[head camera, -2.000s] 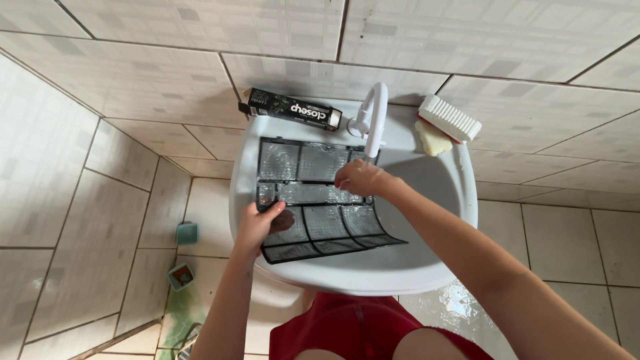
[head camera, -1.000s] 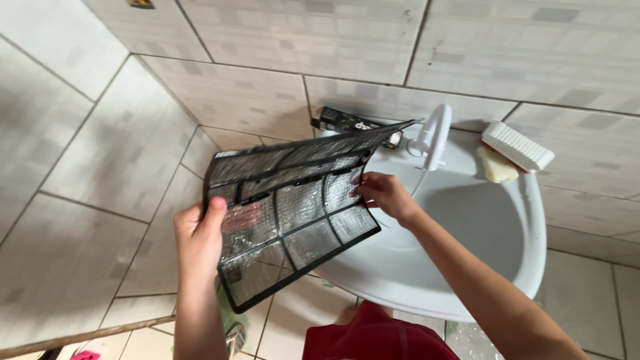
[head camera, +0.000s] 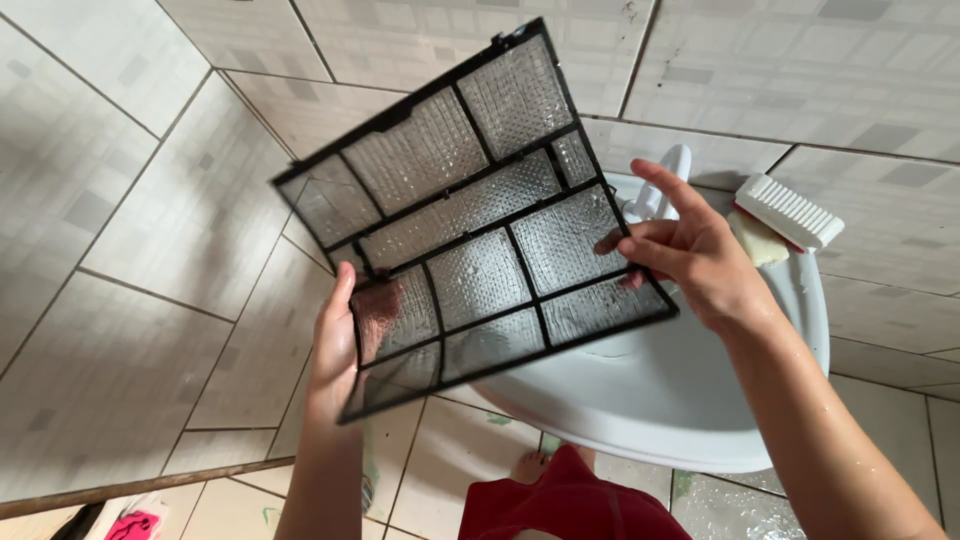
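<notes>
A wet mesh air filter (head camera: 480, 277) in a black plastic frame is held up, tilted, above the left part of the white washbasin (head camera: 645, 397). My left hand (head camera: 337, 330) grips its left edge, thumb in front and fingers showing dimly through the mesh. At the right edge my right hand (head camera: 690, 255) pinches the frame between thumb and fingers, with the index finger raised off it. Water drops cling to the mesh. Behind my right hand stands the white tap (head camera: 660, 184), partly covered.
On the basin's back right corner a white scrubbing brush (head camera: 791, 210) leans by a pale yellow block (head camera: 757, 238), perhaps soap or sponge. Tiled walls (head camera: 217, 285) rise behind and at left. The floor tiles (head camera: 727, 510) at lower right are wet. A pink cloth (head camera: 133, 525) lies at lower left.
Two seconds ago the filter lay in the basin; both hands have since lifted it up and tilted it. My right hand has gone from its middle to the right edge. The view has shifted.
</notes>
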